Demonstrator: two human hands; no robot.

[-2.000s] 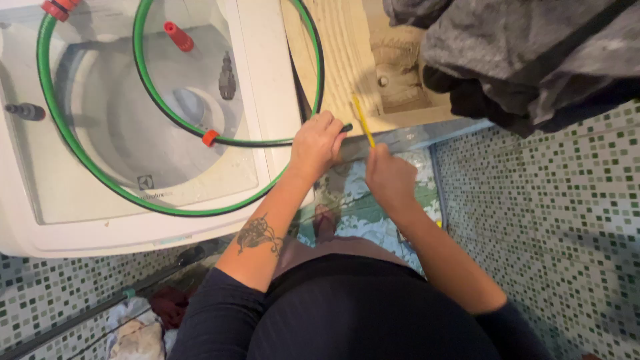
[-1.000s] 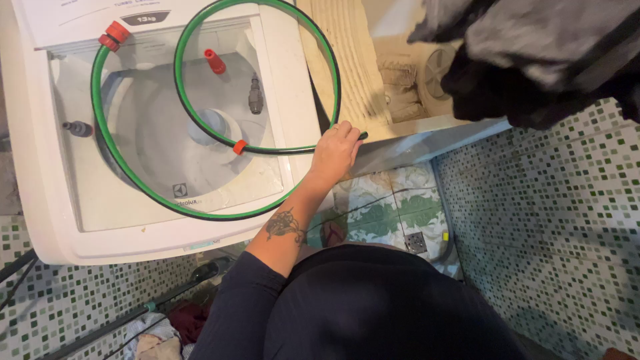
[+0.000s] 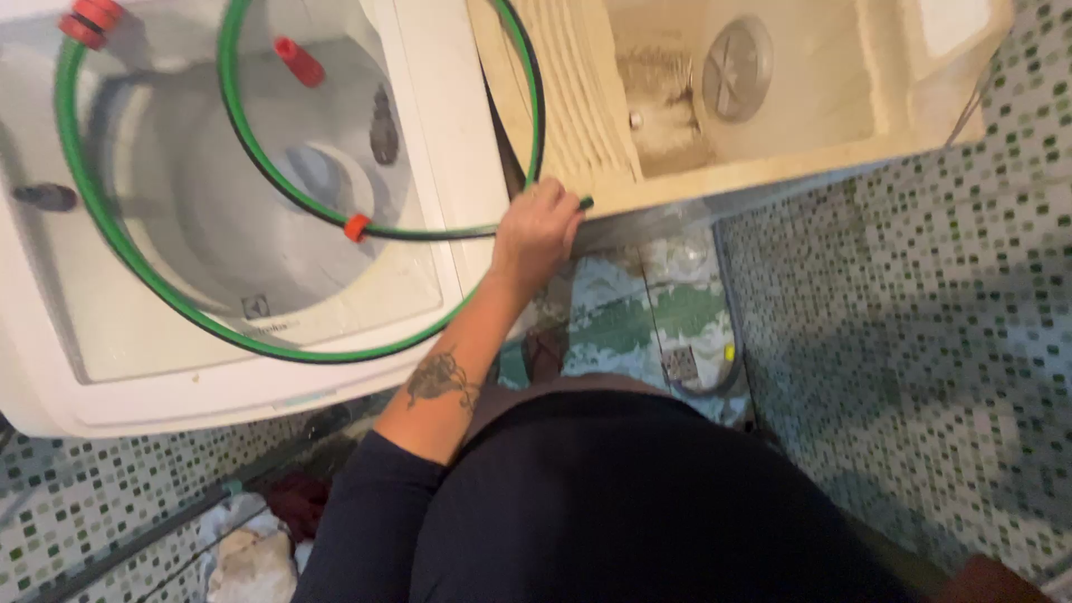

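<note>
My left hand (image 3: 540, 230) is closed around the green hose (image 3: 293, 356) close to its cut end, which pokes out past my fingers over the sink's edge. The hose lies coiled across the washing machine lid, with a red ring (image 3: 357, 227) around it and a red connector (image 3: 90, 23) at its other end. Within the coil a red nozzle piece (image 3: 299, 62) and a dark gray fitting (image 3: 383, 127) rest on the lid. Another gray fitting (image 3: 46, 197) lies at the far left. Of my right arm only a blurred part (image 3: 992, 579) shows at the bottom right corner; whether it holds anything is hidden.
A beige laundry sink (image 3: 796, 151) with a ribbed washboard (image 3: 578, 92) adjoins the washing machine (image 3: 435, 100). Below are a floor drain (image 3: 679, 364) and a gray drain hose (image 3: 730, 293). Cloths (image 3: 251, 565) lie at the lower left. A mosaic-tiled wall (image 3: 913, 318) stands at right.
My right hand, which held a yellow stick-like tool by the hose end, has moved away to the lower right. The dark cloth seen over the sink is out of view. My left hand stays on the hose.
</note>
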